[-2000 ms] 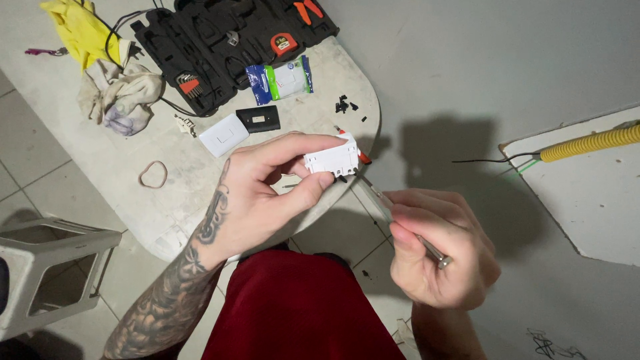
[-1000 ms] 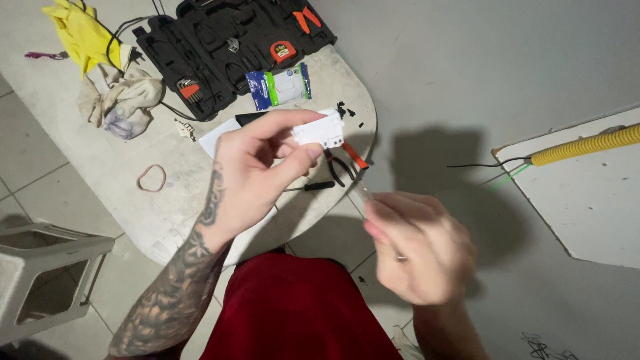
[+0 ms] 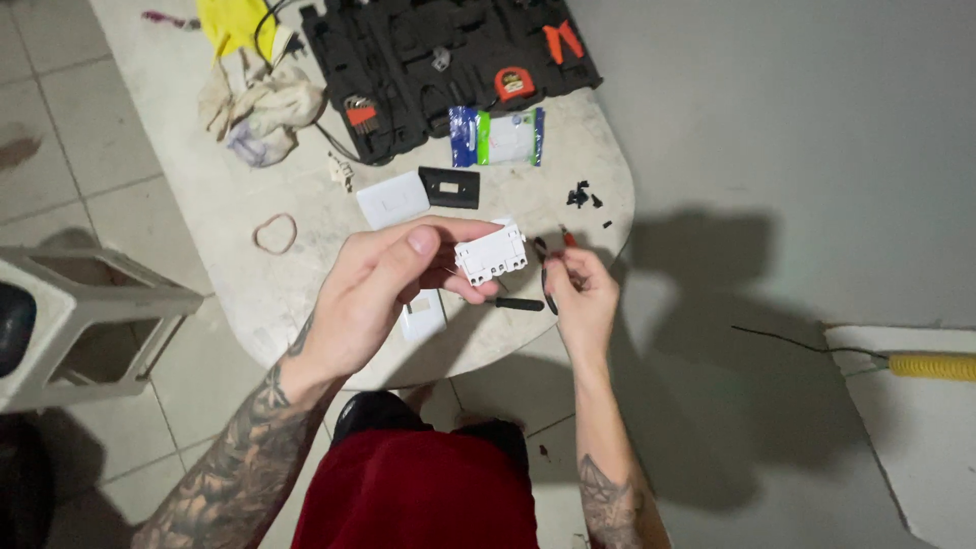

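My left hand [image 3: 389, 286] holds a white plastic electrical switch or socket module [image 3: 492, 255] between its fingers, with a row of small terminal holes facing down. My right hand [image 3: 583, 293] is at the table's right edge, its thumb and fingers bent together over the pliers [image 3: 550, 278], which have dark and red-orange parts. Whether it grips them or something small is hidden. A black-handled screwdriver [image 3: 520, 304] lies just left of the pliers. Beyond my left hand lie a white cover plate [image 3: 393, 198] and a black mounting frame [image 3: 450, 187]; another white plate [image 3: 423, 314] lies beneath it.
The open black tool case [image 3: 427, 91] holds a tape measure [image 3: 514, 83] and hex keys [image 3: 361, 114]. Nearby are a blue-green packet [image 3: 497, 137], small black pieces [image 3: 581, 195], cloth gloves [image 3: 267, 114] and a rubber band [image 3: 275, 233]. A plastic stool [image 3: 99, 320] stands left; yellow conduit [image 3: 932, 367] is right.
My right hand has moved up and away from me to the pliers on the table; the slender metal tool it held earlier no longer shows. My left hand still holds the white module.
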